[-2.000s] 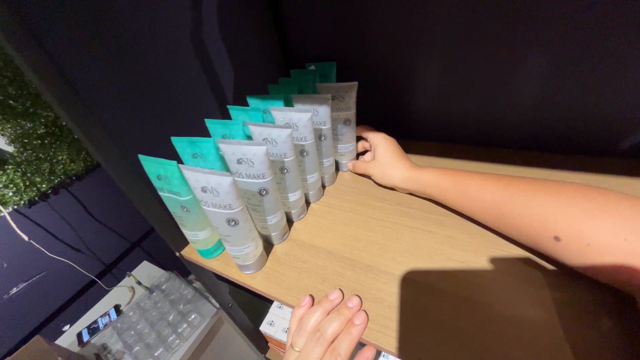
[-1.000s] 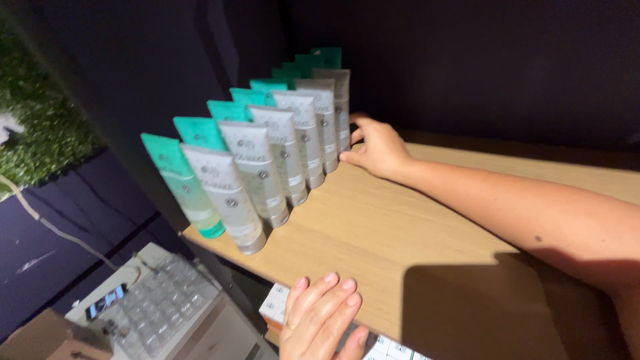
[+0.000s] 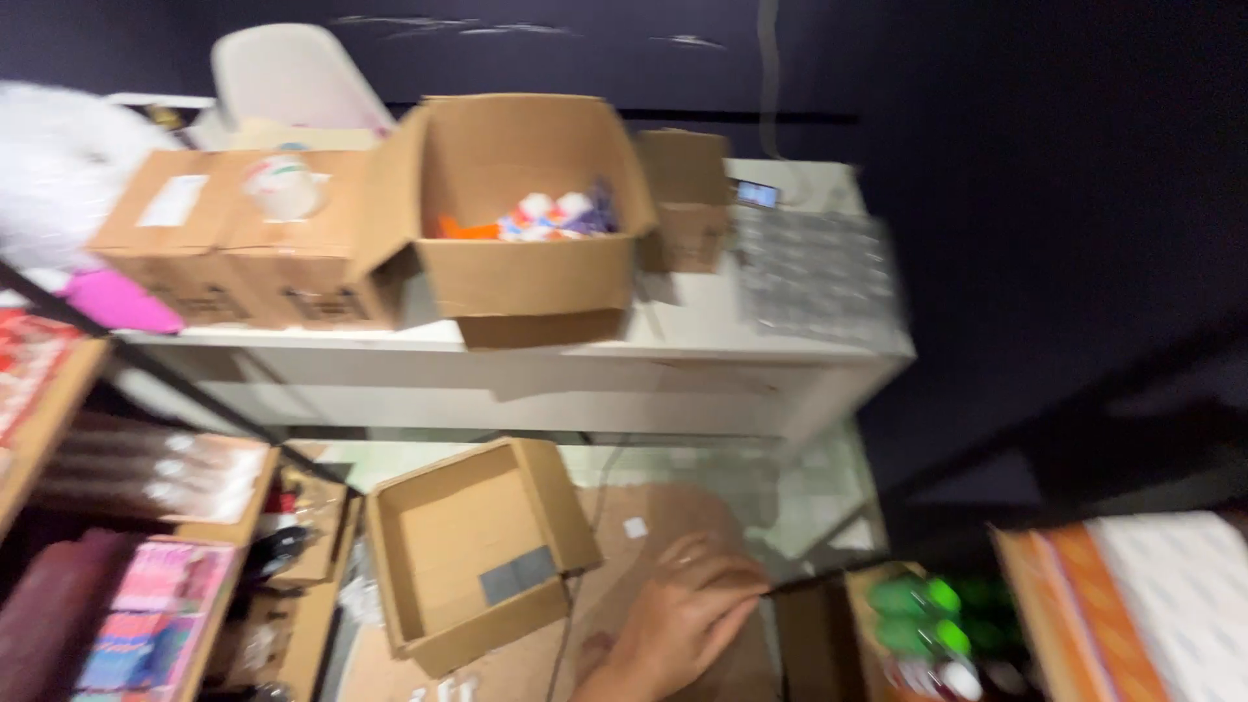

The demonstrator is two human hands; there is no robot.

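Observation:
My left hand (image 3: 682, 609) is low in the head view, right of the centre, above the brown floor. Its fingers are half bent and point to the right; blur softens them, and no object shows in them. To its left lies an empty cardboard box (image 3: 463, 546) with a dark grey patch inside, apart from the hand. My right hand is out of view. On the white table (image 3: 721, 312) stands a large cardboard box (image 3: 526, 278) with orange, white and purple things inside.
Closed cartons (image 3: 292, 229) with a roll of tape (image 3: 283, 190) on top stand left on the table; a phone (image 3: 757, 194) and clear plastic packaging (image 3: 819, 278) lie right. Stocked shelves (image 3: 224, 585) edge the left; green-capped bottles (image 3: 916, 614) and a white-orange box (image 3: 1150, 595) are lower right.
The view has swung from the wooden shelf of tubes to the table and floor. My right hand, earlier by the rear tubes, has left view. My left hand is off the shelf's front edge.

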